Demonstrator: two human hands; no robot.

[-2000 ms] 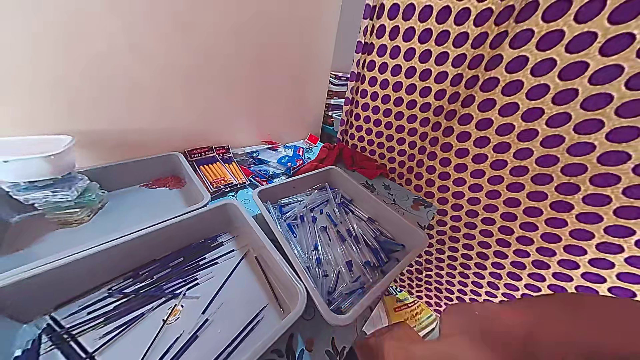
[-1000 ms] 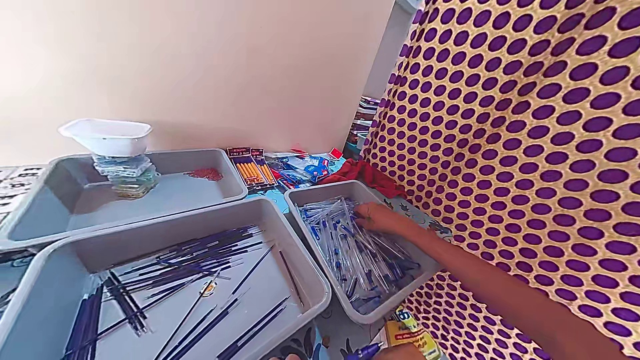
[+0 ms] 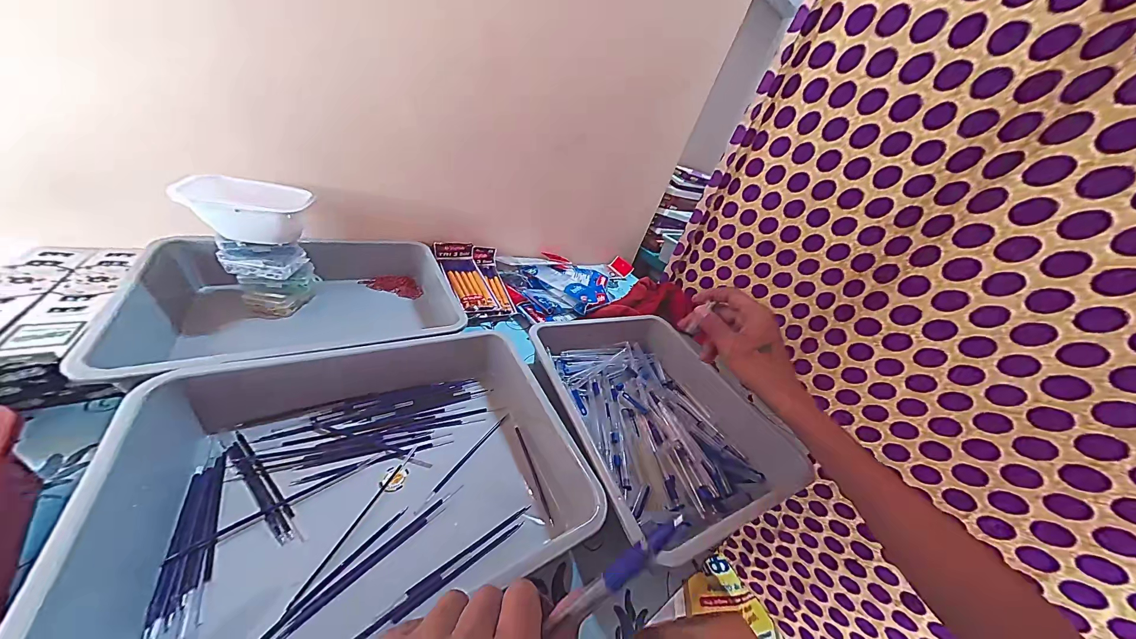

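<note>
My left hand (image 3: 488, 617), at the bottom edge, holds a clear ballpoint pen with a blue cap (image 3: 632, 561). My right hand (image 3: 741, 337) is raised over the far right rim of the grey tray of pens (image 3: 555, 330); its fingertips pinch a small clear piece, too blurred to name. Clear pen barrels with blue parts (image 3: 652, 426) lie heaped in that tray. To its left, a larger grey tray (image 3: 590, 515) carries many dark blue pen refills (image 3: 364, 426), some bunched at its left side.
Behind, another grey tray (image 3: 115, 342) bears stacked clear cases (image 3: 266, 275) under a white plastic tub (image 3: 244, 209). Packs of orange pens (image 3: 470, 282), blue packets (image 3: 568, 286) and a red cloth (image 3: 648, 302) lie beyond the trays. A purple-dotted curtain (image 3: 958, 266) hangs at right.
My right hand was among the pen barrels a second ago and has moved up and right to the tray's far rim. More of my left hand and its pen now shows.
</note>
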